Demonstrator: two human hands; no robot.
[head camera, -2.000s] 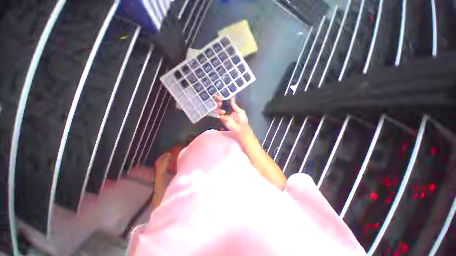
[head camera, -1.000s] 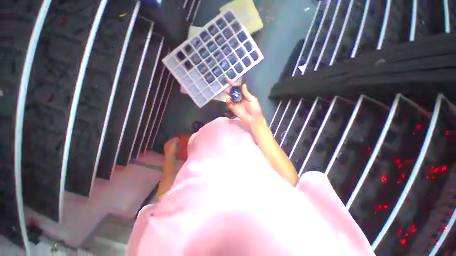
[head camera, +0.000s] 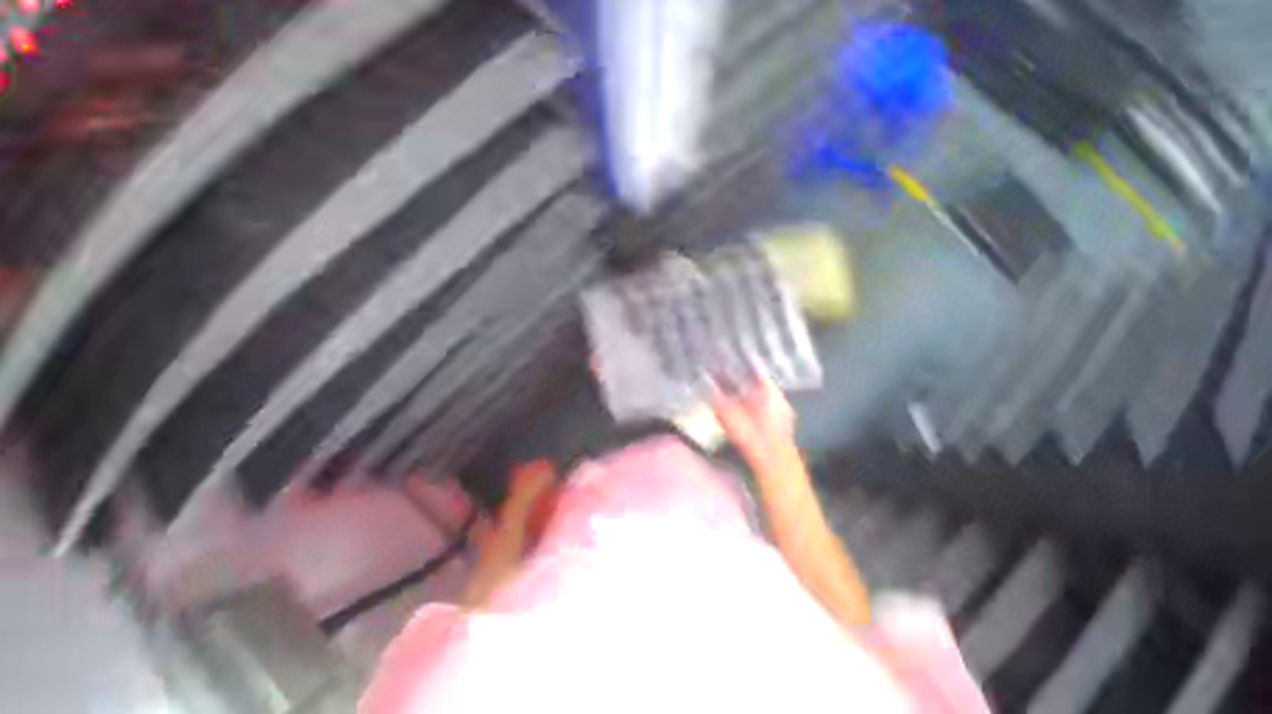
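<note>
The divided tray point(head camera: 705, 338) lies low in front of me, blurred; dark units fill its middle and right pockets, and its left side looks pale. My right hand point(head camera: 753, 416) is at the tray's near edge, its fingertips over the pockets. Blur hides whether it holds a unit. My left hand point(head camera: 527, 499) is lower left, near my clothing, away from the tray; its fingers and anything in them are not clear.
Rack shelves with pale edges point(head camera: 300, 349) rise on the left, and more shelves point(head camera: 1025, 614) stand at the lower right. A tan cardboard piece point(head camera: 823, 272) lies behind the tray. A blue stool point(head camera: 893, 84) is further back. A grey-beige box point(head camera: 265, 642) is at the lower left.
The view has swung, so the tray shows lower and further right, and the blue stool has come into view. My right hand has moved onto the tray's edge; the unit seen in it is no longer discernible.
</note>
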